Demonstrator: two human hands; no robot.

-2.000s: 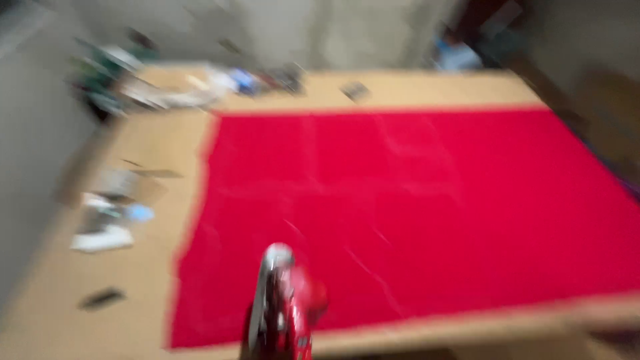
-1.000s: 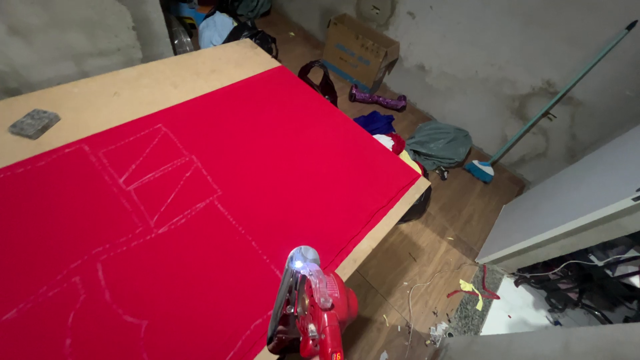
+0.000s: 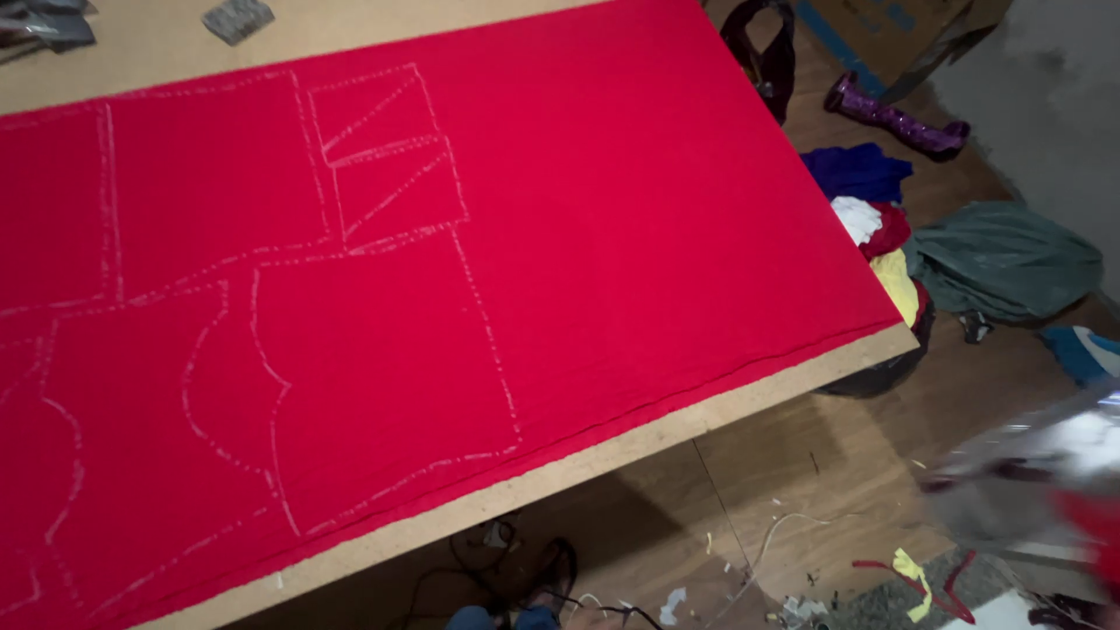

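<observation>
Red fabric [image 3: 630, 227] lies spread over a wooden board table [image 3: 700, 424], with garment pattern outlines drawn on it in dashed white chalk-like lines. At the right edge of the view, a blurred red and silver handheld power tool [image 3: 1041, 472] hangs over the floor, off the table's near right corner. Neither my left hand nor my right hand can be seen, so what grips the tool is hidden.
A gray stone-like block [image 3: 238, 19] rests on the table's far strip. Right of the table, the floor holds green cloth [image 3: 1006, 258], a purple hoverboard-like object [image 3: 897, 118], a cardboard box [image 3: 901, 35] and other cloths. Cables [image 3: 420, 577] and a foot [image 3: 556, 569] are below.
The red and silver tool has moved from the table's near edge to the right, over the floor. The view has shifted too.
</observation>
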